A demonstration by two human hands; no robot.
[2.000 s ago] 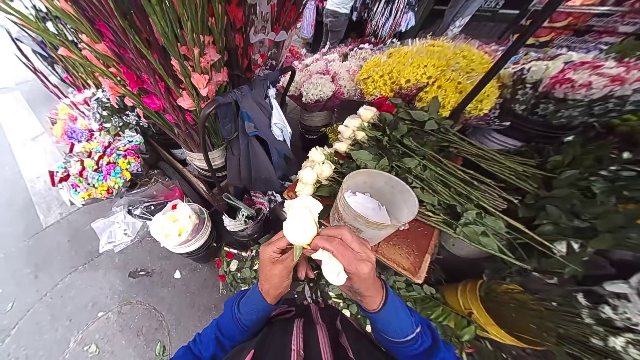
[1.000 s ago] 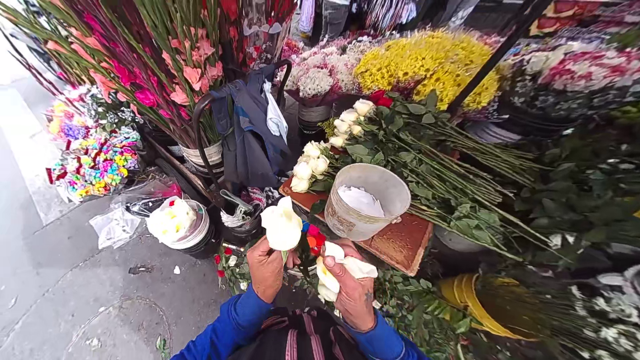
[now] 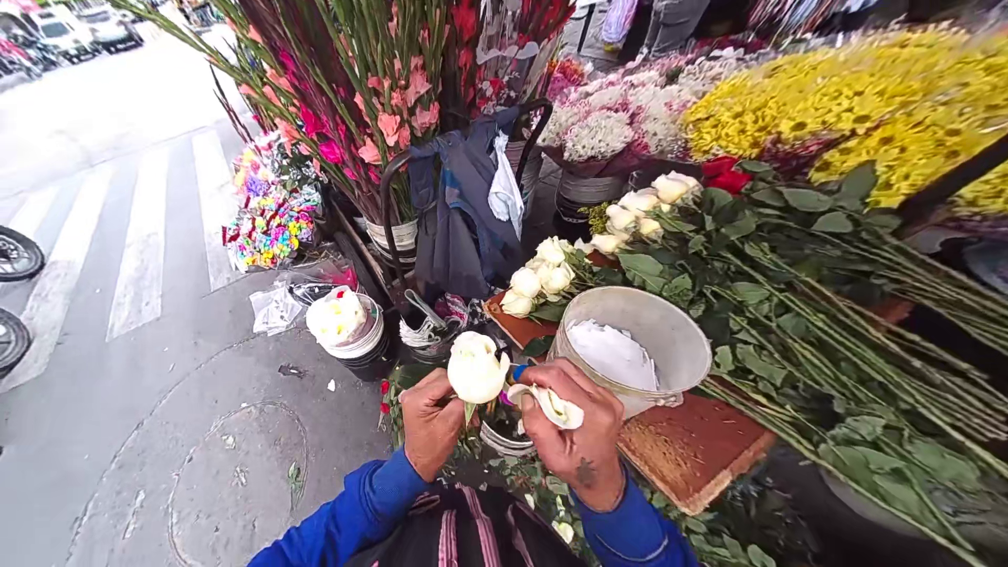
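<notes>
My left hand (image 3: 433,421) grips a white rose (image 3: 477,368) just below its bloom, which faces up. Close on its right, my right hand (image 3: 573,425) pinches loose white petals (image 3: 554,405) between thumb and fingers. Its fingertips are near the rose; whether they touch it is hard to tell. A pale plastic bucket (image 3: 685,339) with white material inside stands just beyond my right hand, on a reddish-brown board (image 3: 693,449). Cut white roses (image 3: 543,276) lie behind the bucket, with long-stemmed roses (image 3: 787,299) spread to its right.
A bucket of petals (image 3: 346,323) stands on the pavement at left. Dark cloth (image 3: 465,213) hangs from a metal frame before the gladioli (image 3: 394,118). Yellow chrysanthemums (image 3: 850,102) fill the back right. Leaves and another bucket (image 3: 508,442) are below my hands.
My hands are apart from the close hold seen two seconds ago. My right hand is closer to the rose than one second ago, petals still in it. The view has swung left.
</notes>
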